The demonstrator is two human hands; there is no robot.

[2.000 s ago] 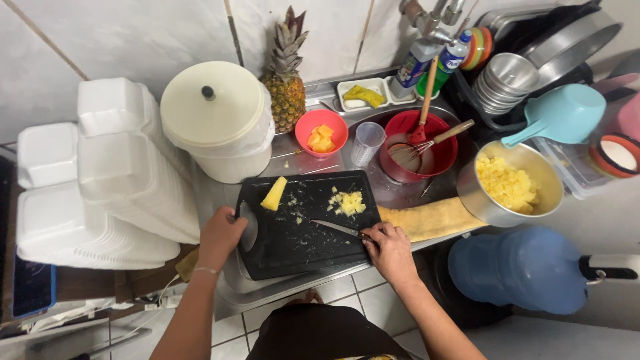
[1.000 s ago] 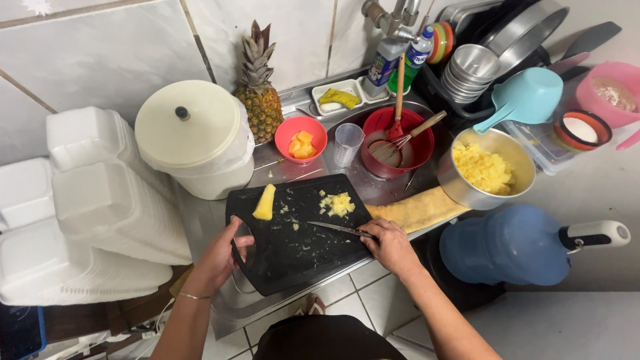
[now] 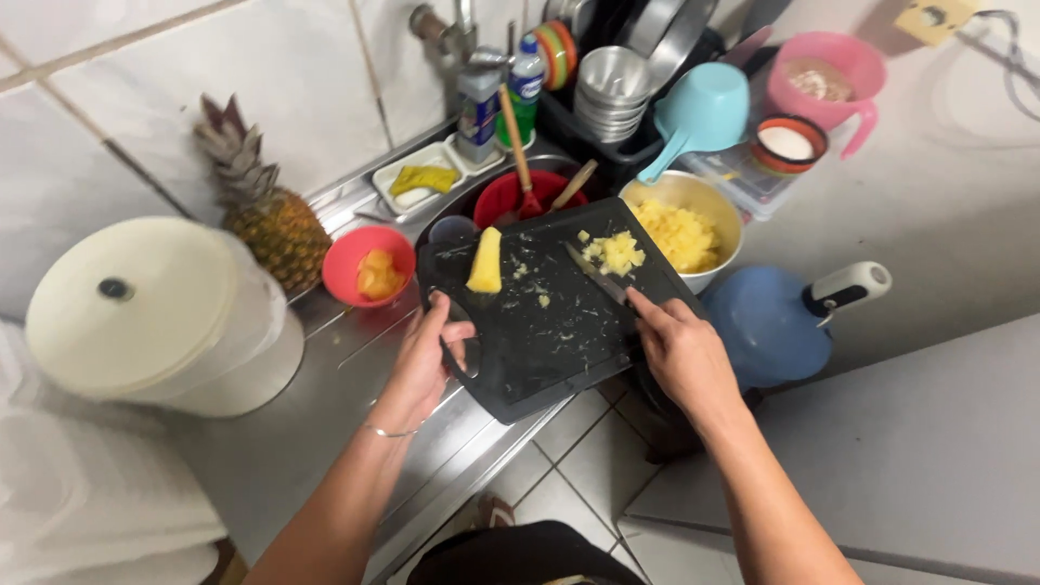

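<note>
My left hand point(image 3: 426, 353) grips the handle end of a black cutting board point(image 3: 552, 341), which is lifted above the steel sink counter. In my right hand point(image 3: 682, 345) is a knife point(image 3: 597, 275), its blade lying over the board beside a small heap of diced pineapple point(image 3: 617, 253). A long pineapple wedge point(image 3: 487, 262) rests near the board's left end, with small scraps between. Just beyond the board's far right corner is a metal pot point(image 3: 731, 244) holding many pineapple pieces point(image 3: 678, 236). The board partly hides a red basin point(image 3: 496, 197) with wooden-handled utensils.
A whole pineapple point(image 3: 280, 231), a pink bowl of orange fruit point(image 3: 337, 268) and a lidded white bucket point(image 3: 244, 357) stand left. Behind are a sponge tray point(image 3: 390, 180), bottles point(image 3: 478, 118) and a dish rack point(image 3: 561, 122). A blue water jug point(image 3: 768, 325) is at right.
The board has been lifted off the counter and moved right, toward the pot, with the fruit still on it. My left hand has shifted its hold on the board's handle end. The view has turned.
</note>
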